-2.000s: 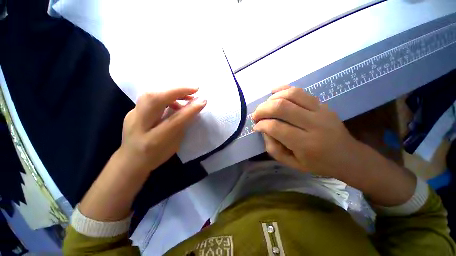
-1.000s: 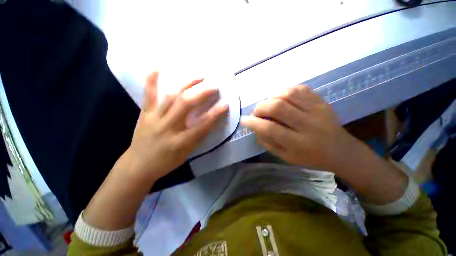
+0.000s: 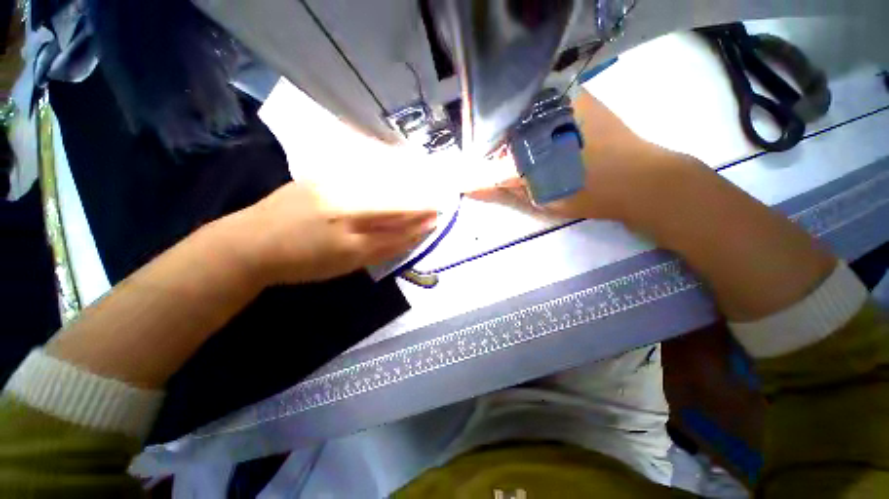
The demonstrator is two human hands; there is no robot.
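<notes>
The pale cut panel point(image 3: 304, 136) lies over the black cut panel point(image 3: 292, 326) under the sewing machine head point(image 3: 336, 44). Its curved dark-edged end shows below the needle area, which is washed out by bright light. My left hand point(image 3: 317, 234) lies on the pale panel, fingers together and pressed on it near the curved edge; its thumb is hidden. My right hand point(image 3: 619, 171) reaches in from the right behind the grey-blue block point(image 3: 551, 156). Its fingertips are near the needle, partly hidden and blown out, so its grip cannot be told.
Black scissors point(image 3: 765, 109) lie on the table at the upper right. A small brown tab point(image 3: 420, 279) is at the end of the dark seam line. The ruler point(image 3: 517, 331) runs along the front edge. A dark fringe point(image 3: 185, 93) hangs at the upper left.
The view has shifted up to the machine head. Both hands have gone from the ruler edge to the needle area with the pale panel. My left fingers, spread before, are now together on it.
</notes>
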